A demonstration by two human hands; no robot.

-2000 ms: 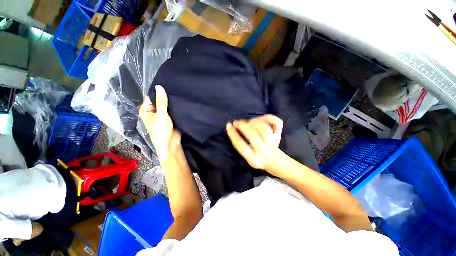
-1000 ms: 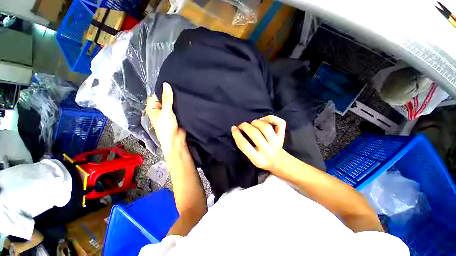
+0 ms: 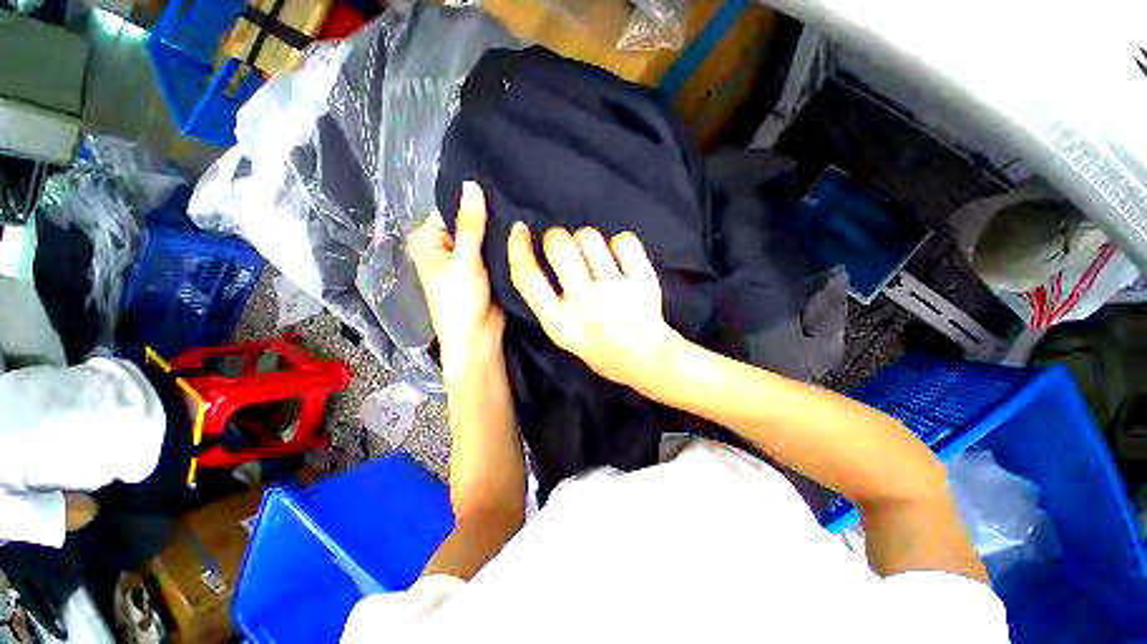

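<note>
A dark navy to black garment (image 3: 591, 151) lies heaped over my lap and in front of me. My left hand (image 3: 460, 271) holds its left edge, with the thumb on top and the fingers partly hidden beneath the cloth. My right hand (image 3: 591, 296) lies on the cloth just right of my left hand, palm down, fingers spread. I see no tool in it. The two hands are close but apart.
A clear plastic bag (image 3: 377, 138) with dark cloth lies left of the garment. Blue crates stand by both knees, left (image 3: 340, 541) and right (image 3: 1069, 503). A red stool (image 3: 271, 396) and a person's white sleeve (image 3: 76, 421) are at left. A white table (image 3: 969, 63) is upper right.
My right hand has moved left and up across the cloth toward my left hand, and its curled fingers have opened out flat. The view has shifted slightly.
</note>
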